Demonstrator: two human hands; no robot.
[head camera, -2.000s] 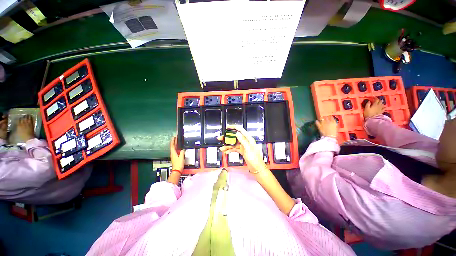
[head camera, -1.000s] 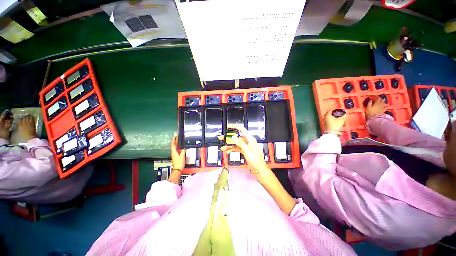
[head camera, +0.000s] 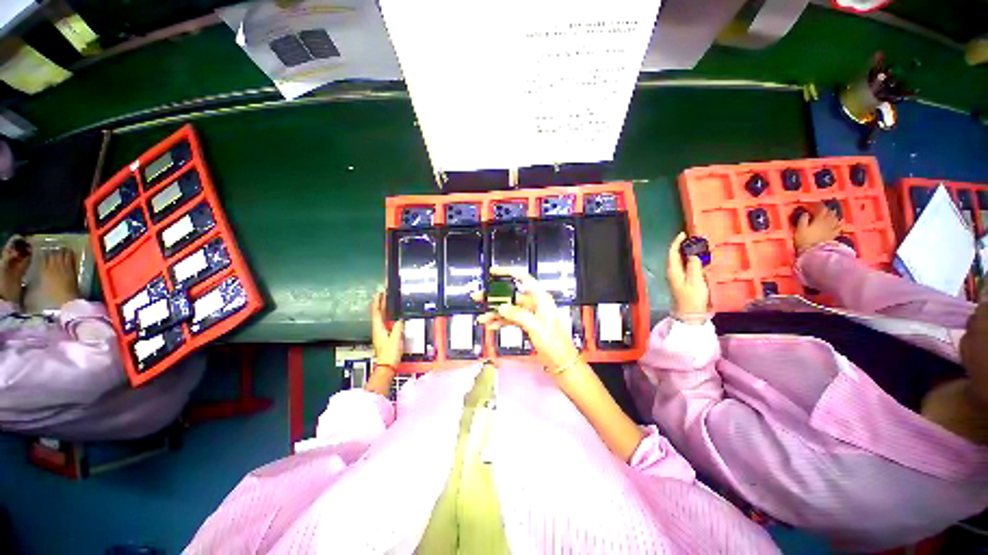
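Note:
My right hand (head camera: 533, 317) holds a small square device (head camera: 501, 291) in its fingertips, with a green lit face, above the black inner tray. That black inner tray (head camera: 605, 260) lies across the main red tray (head camera: 639, 325) and holds several glossy black screens (head camera: 418, 269); its right end has no screen. Blue parts (head camera: 459, 213) show in the upper row and white-faced parts (head camera: 610, 323) in the lower row, partly hidden by my right hand. My left hand (head camera: 386, 338) is at the main tray's left edge; whether it grips the edge cannot be told.
A tilted red tray of parts (head camera: 134, 263) is at the left, beside a neighbour's hands (head camera: 52, 273). A red compartment tray (head camera: 710, 193) is at the right; a neighbour's hand (head camera: 689, 284) holds a dark device there. A large white sheet (head camera: 520, 87) stands behind the main tray.
The face of the device in my right hand shows more green and less yellow. The right neighbour's nearer hand has lifted a dark device and moved left. My left hand has barely moved.

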